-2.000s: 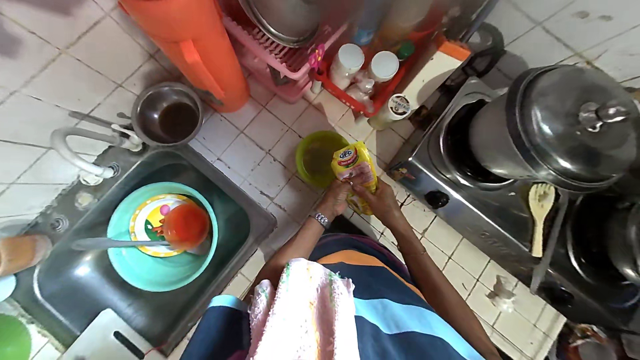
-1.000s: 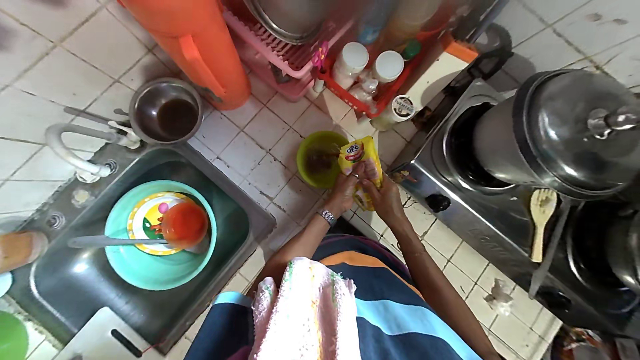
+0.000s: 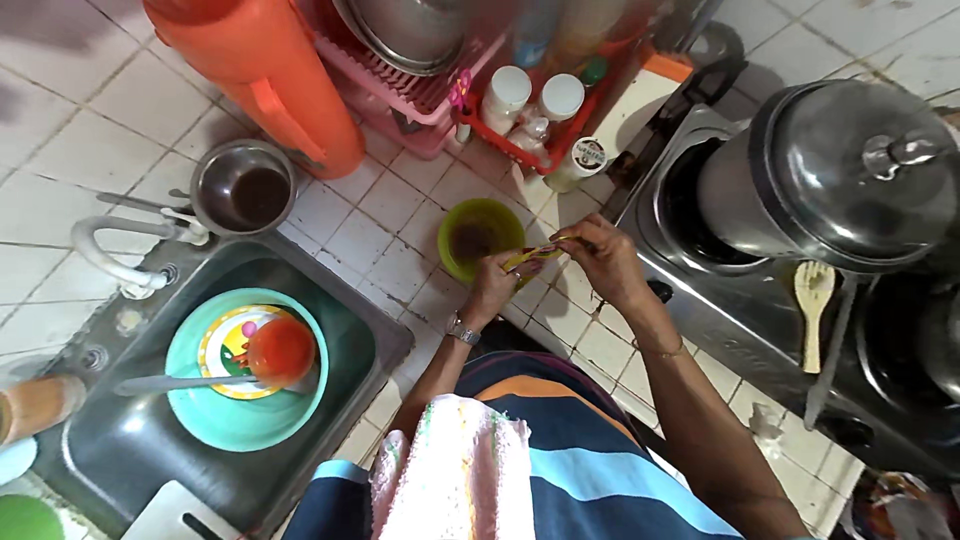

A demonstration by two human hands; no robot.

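A yellow plastic packet (image 3: 536, 257) is stretched between my two hands, seen nearly edge-on. My left hand (image 3: 495, 285), with a metal watch at the wrist, grips its left end. The right end is pinched in the fingers of my right hand (image 3: 607, 259). Just behind and left of the packet, a yellow-green bowl (image 3: 448, 244) stands on the tiled counter, with dark contents in its bottom. The side of the bowl nearest me is partly hidden by my left hand.
At left, a sink (image 3: 360, 352) holds a turquoise basin (image 3: 187, 416); a steel bowl (image 3: 206, 187) sits behind it. An orange jug (image 3: 285, 112), pink rack (image 3: 409, 105) and red basket of jars (image 3: 510, 146) stand at the back. Right is a stove (image 3: 697, 330) with a lidded pot (image 3: 757, 202).
The packet was held bunched and low beside the bowl, with my hands close together. Now my right hand has moved up and right, away from the left, and the packet is pulled flat between them.
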